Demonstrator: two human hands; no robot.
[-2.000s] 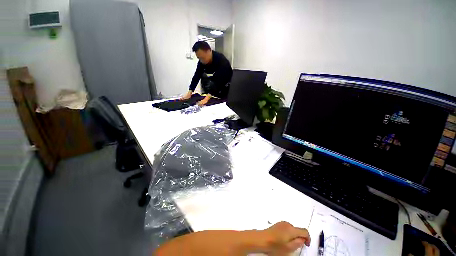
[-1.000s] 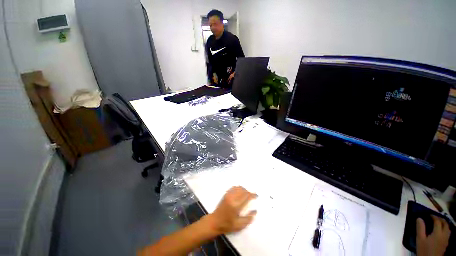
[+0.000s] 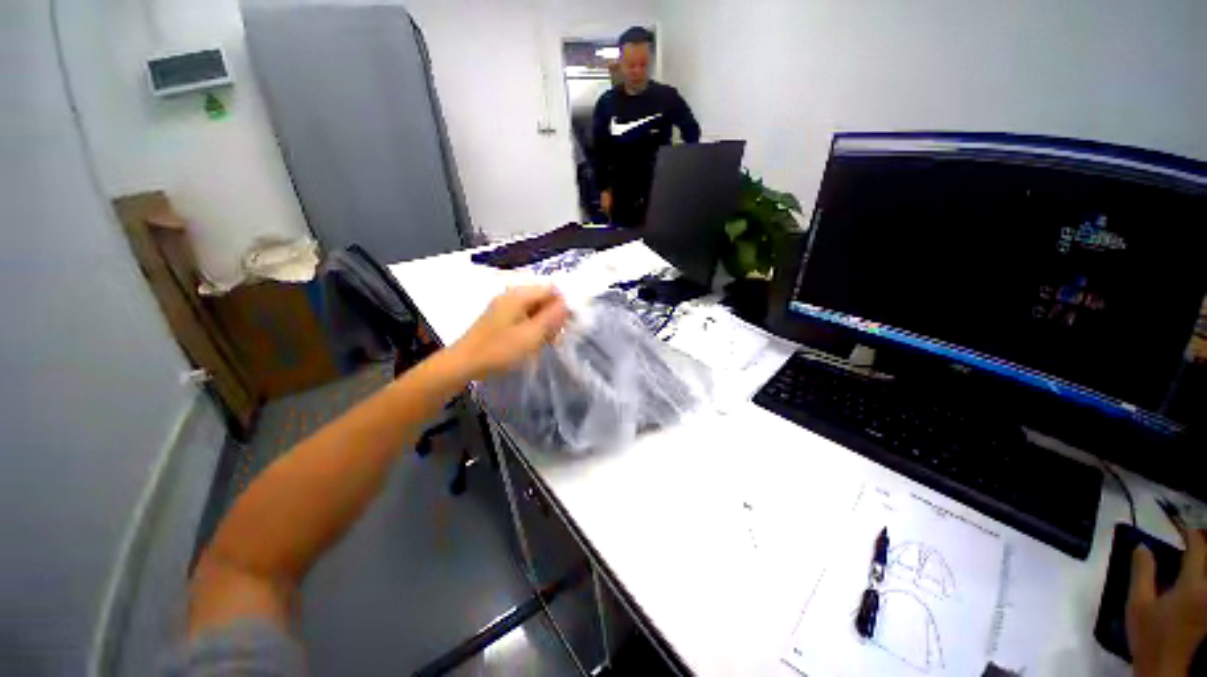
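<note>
My left hand (image 3: 520,331) is stretched out over the desk's left edge, its fingers closed on the clear plastic bag (image 3: 602,384). The bag is gathered and blurred, with a dark grey garment showing inside. My right hand (image 3: 1167,615) is at the right edge of the picture, partly cut off, over the black mouse pad (image 3: 1125,611); the mouse is mostly hidden under it. A style sheet (image 3: 973,582) with line drawings lies before the keyboard, with a dark pen (image 3: 874,582) on it.
The monitor (image 3: 1013,271) shows small coloured pattern pieces. The keyboard (image 3: 927,450) lies below it. Loose papers (image 3: 721,340) lie beyond the bag. A person (image 3: 639,139) stands at the far end near a dark garment (image 3: 563,243). A plant (image 3: 761,228) and a chair (image 3: 377,298) are in view.
My left hand has moved from the near desk up to the bag and taken hold of it. The bag is drawn up onto the desk, off the edge where it hung. The person has straightened up.
</note>
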